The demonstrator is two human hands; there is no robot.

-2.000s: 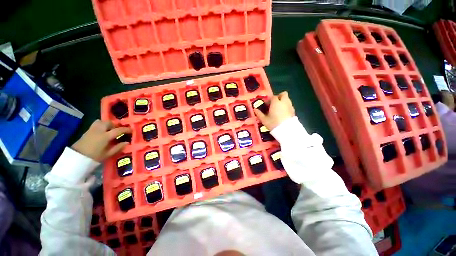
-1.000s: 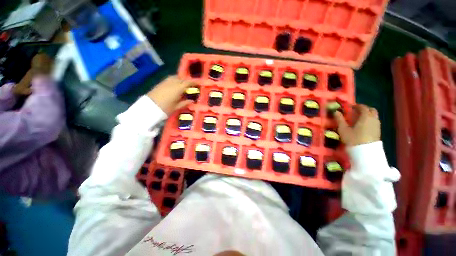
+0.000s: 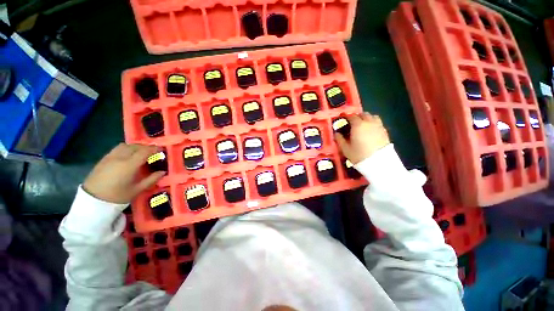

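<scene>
An orange-red foam tray (image 3: 252,205) lies in front of me, holding rows of black smartwatch units, most with yellow or pale lit bands. My left hand (image 3: 124,173) has thumb and fingers around the leftmost unit (image 3: 157,161) of the third row, which sits in its pocket. My right hand (image 3: 363,138) has its fingertips on the rightmost unit (image 3: 341,126) of the same row, partly covering it. The leftmost unit (image 3: 153,123) of the second row is dark. Dark units (image 3: 146,88) also sit at both ends of the far row.
A second foam tray (image 3: 200,45) behind holds two dark units. Tilted stacked trays (image 3: 446,121) with units stand at right. A blue box (image 3: 61,103) is at left. Lower trays (image 3: 159,267) show below the bench edge. Purple clothing (image 3: 530,206) shows at right.
Both hands have moved from the end units of the second row to those of the third row. The second row's leftmost unit has gone from lit to dark. The camera view has shifted.
</scene>
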